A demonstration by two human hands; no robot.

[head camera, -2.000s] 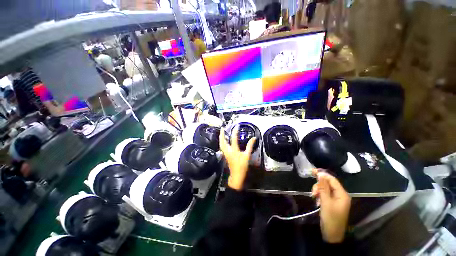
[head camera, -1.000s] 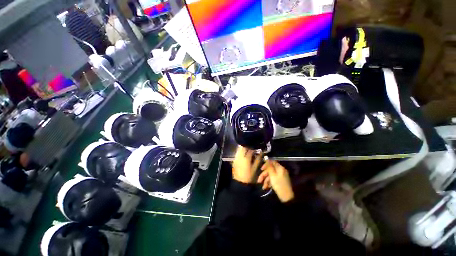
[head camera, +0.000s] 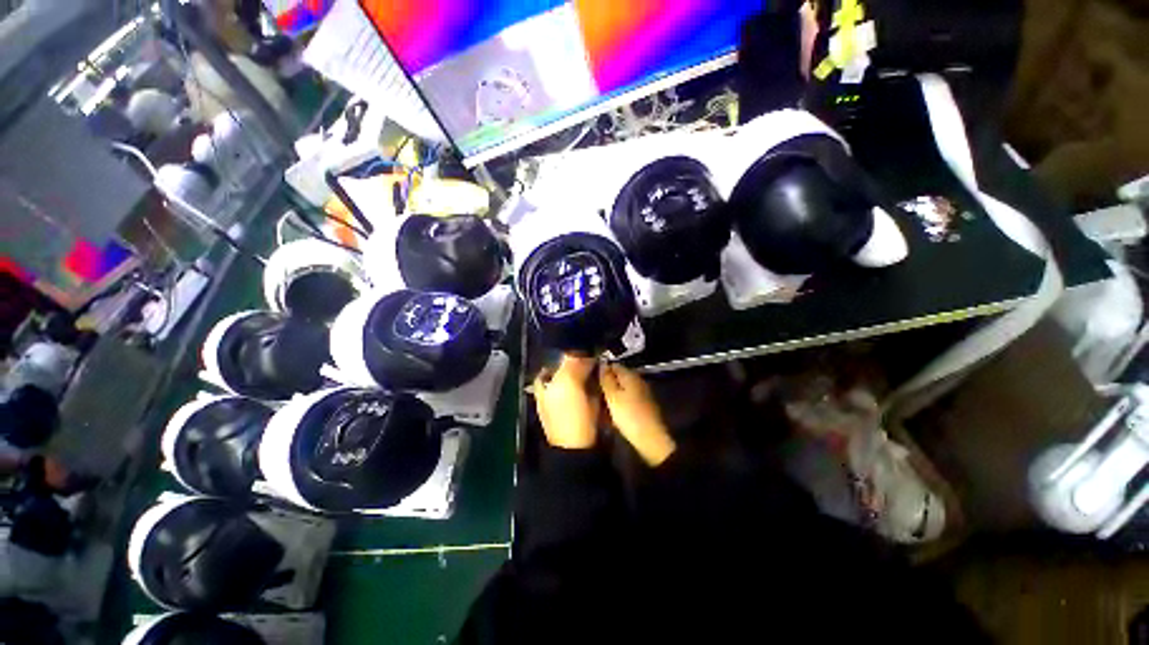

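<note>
A white dome camera with a black ball sits at the left front of the black bench, its ring of small lights lit. My left hand is just below it at the bench edge, fingers close to its base. My right hand is beside my left, fingertips nearly together with it. The fingertips are small and blurred. I cannot tell what they hold; no cable shows clearly. Two more dome cameras stand to the right, one with lenses facing up and one with a smooth ball.
Several dome cameras stand in rows on the green conveyor belt at left. The monitor is behind. At right are small loose parts, a long white strip, and plastic bags below the bench.
My right hand has come left from the smooth-ball camera to meet my left hand at the bench edge. The left camera sits nearer the edge than at first. The view has tilted down.
</note>
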